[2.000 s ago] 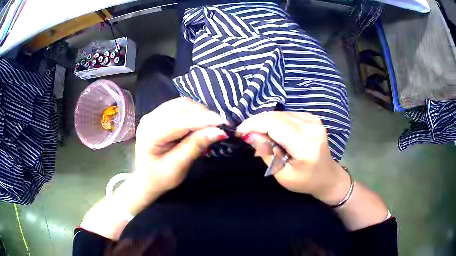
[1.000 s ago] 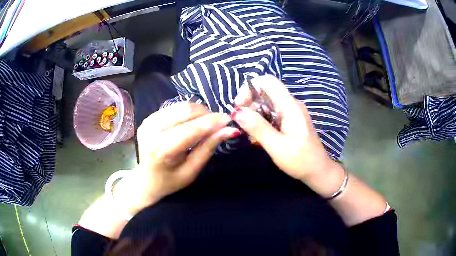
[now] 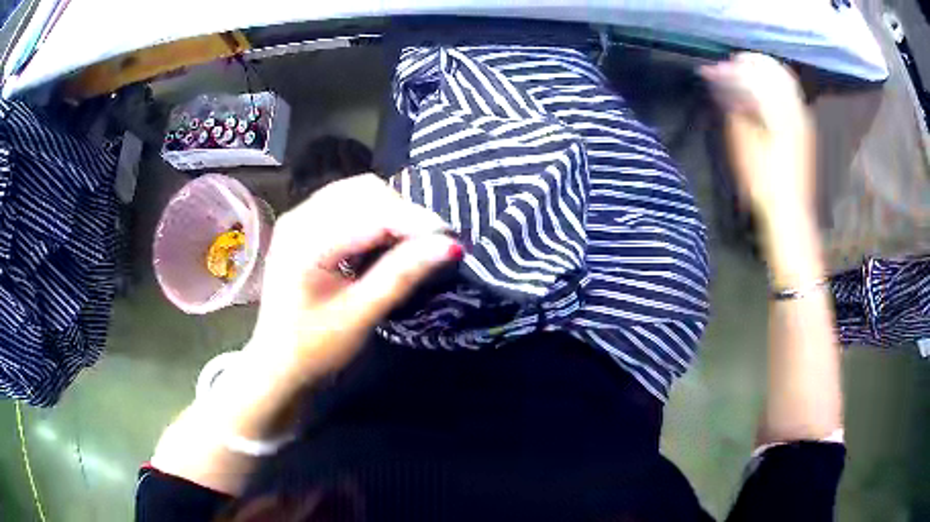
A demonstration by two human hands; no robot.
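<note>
The striped garment point(image 3: 530, 194), dark with narrow white stripes, lies bunched on my lap. My left hand point(image 3: 347, 260) is at its left edge, with thumb and fingers pinched on a dark part of the cloth. My right hand point(image 3: 760, 112) is away from the garment, raised at the upper right by the table edge, and blurred. I cannot tell whether it holds anything. No needle or thread can be made out, and the snips are not visible now.
The white table point(image 3: 326, 12) edge crosses the top. At left are a box of small spools point(image 3: 222, 131), a pink basket point(image 3: 204, 240) with something orange in it, and another striped garment point(image 3: 51, 255). More striped cloth point(image 3: 882, 301) lies at the right.
My right hand has left the garment and moved far out to the upper right. My left hand still pinches the cloth. More of the bunched stripes shows between my hands.
</note>
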